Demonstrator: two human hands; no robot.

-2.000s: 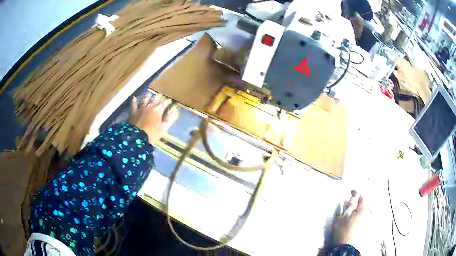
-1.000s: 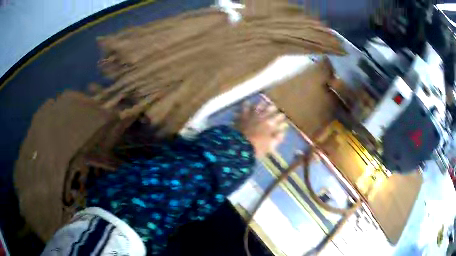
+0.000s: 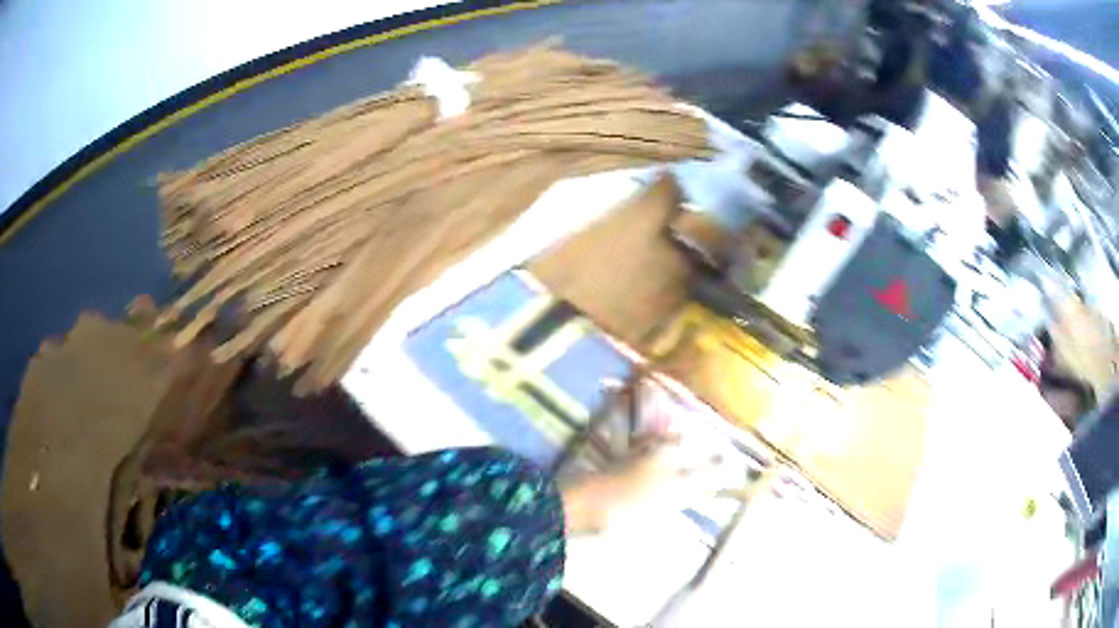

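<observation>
My left hand [image 3: 620, 476] is blurred over the front of the machine table, near the front edge of the brown bag panel. A handle strap [image 3: 718, 550] runs down beside it; I cannot tell whether my fingers hold the strap. The bag panel [image 3: 614, 272] lies under the yellow-edged clamp [image 3: 712, 368] and the sewing machine head [image 3: 886, 301]. The template plate [image 3: 460, 356] with pale yellow strips lies left of my hand, at the panel's front edge. My right hand is out of view.
A thick strap bundle [image 3: 405, 184] tied with a white scrap [image 3: 444, 88] lies at the left. Brown stacked material [image 3: 74, 429] is low at the left. A dark screen [image 3: 1096, 454] and a red thread cone [image 3: 1077, 578] are cut near the right edge.
The view has swung left, then partly back. My left hand has moved right along the panel's front edge, uncovering the template plate's left part. My right hand has left the picture.
</observation>
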